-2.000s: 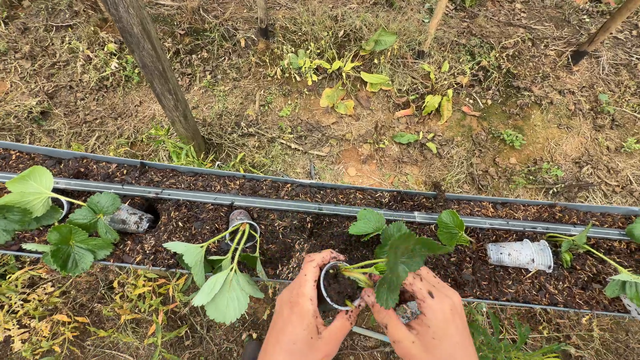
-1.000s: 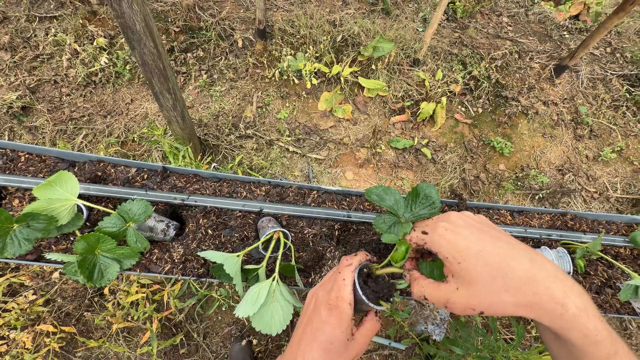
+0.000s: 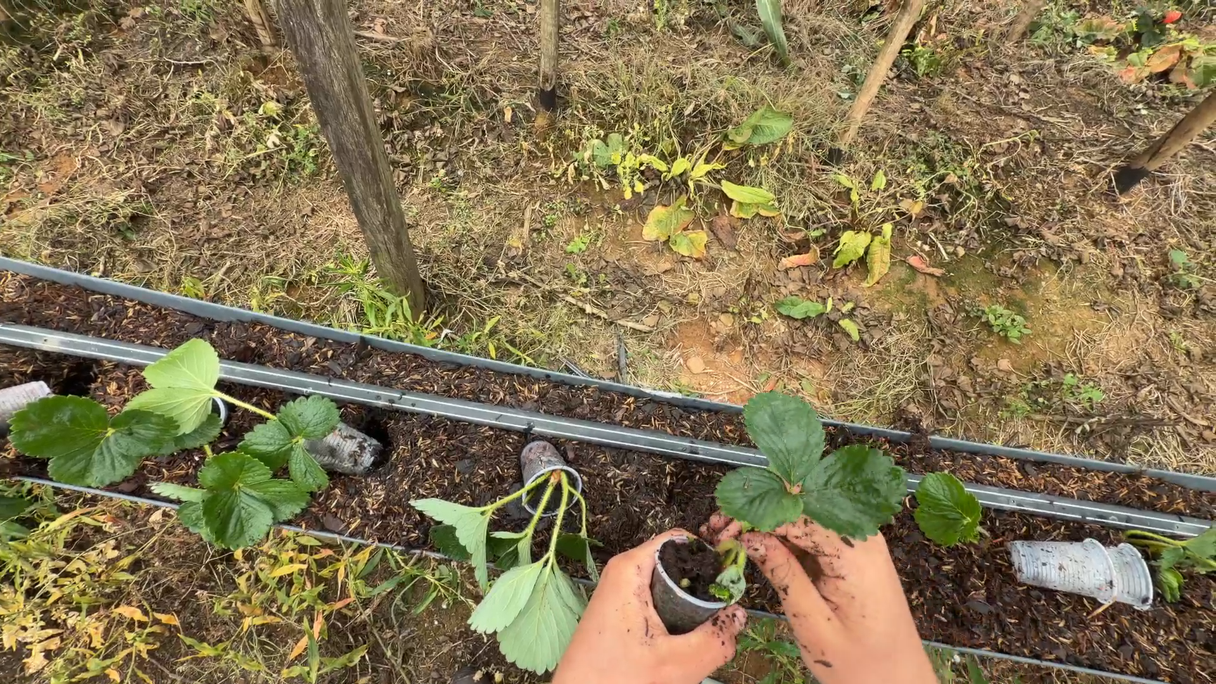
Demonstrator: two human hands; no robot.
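A soil-filled plastic cup [image 3: 686, 581] is gripped in my left hand [image 3: 646, 617], its open top tilted up. My right hand [image 3: 826, 598] is just right of the cup, its soil-smeared fingertips pinching at the stem base of a strawberry plant [image 3: 807, 483]. The plant's large green leaves spread above my right hand. Left of my hands, a potted strawberry plant in a cup [image 3: 546, 475] lies on its side on the dark substrate [image 3: 432, 484], leaves drooping toward me. What lies under my right palm is hidden.
A drip line [image 3: 589, 432] runs along the planting trough. More cups lie on it: one at left [image 3: 344, 448] beside a hole, and one at right [image 3: 1083, 570]. Strawberry leaves [image 3: 242, 499] spread at left. Beyond the trough edge stand wooden posts [image 3: 356, 152] in dry, weedy ground.
My right hand has drawn back from over the plant to beside the cup, with the palm turned more upward. The left hand still holds the cup.
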